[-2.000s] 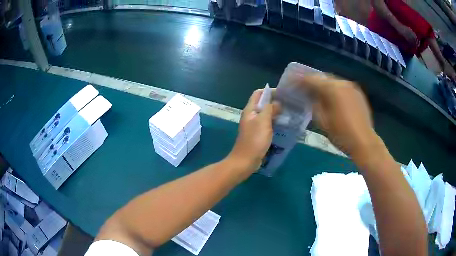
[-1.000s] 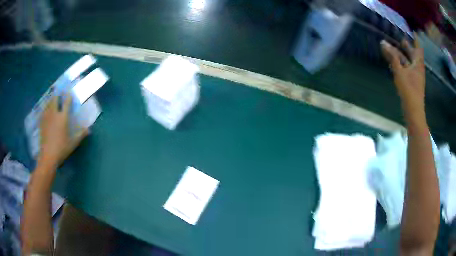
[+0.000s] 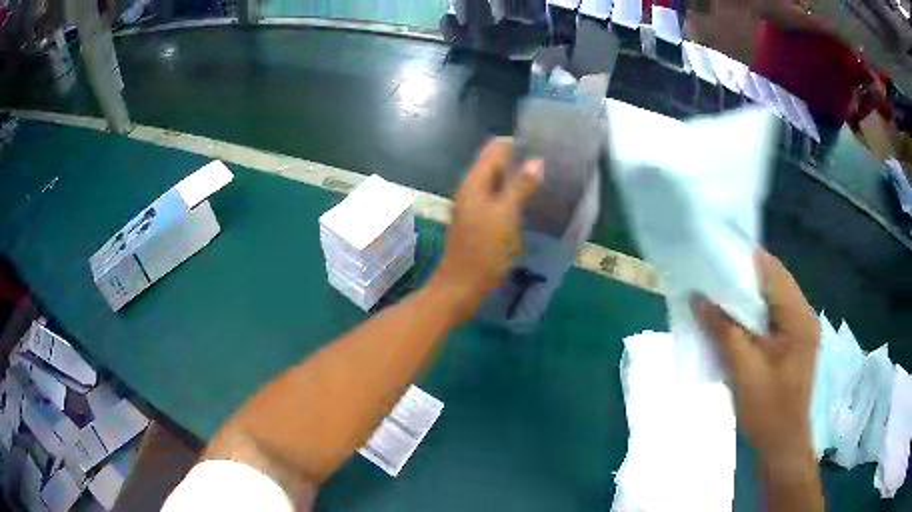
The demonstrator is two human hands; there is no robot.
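Observation:
My left hand (image 3: 485, 225) grips a tall grey-blue retail box (image 3: 555, 200), held tilted over the pale edge strip, its top flaps open. Something pale shows in its mouth. My right hand (image 3: 755, 350) holds a pale blue-green pouch (image 3: 700, 190) raised to the right of the box, blurred and apart from it. A stack of bright white folded sheets (image 3: 675, 430) lies below the pouch. A fanned pile of pale pouches (image 3: 860, 400) lies at the far right.
A block of leaflets (image 3: 368, 240) stands left of centre. One box (image 3: 160, 235) lies at left. A printed slip (image 3: 402, 430) lies at front centre. A carton of jumbled boxes (image 3: 75, 420) is at lower left. Beyond the belt (image 3: 300, 90) are a box row and a person in red.
My left hand has moved from the waiting boxes to the centre with one box, leaving one lying there. My right hand has come back from over the belt and now holds a pouch.

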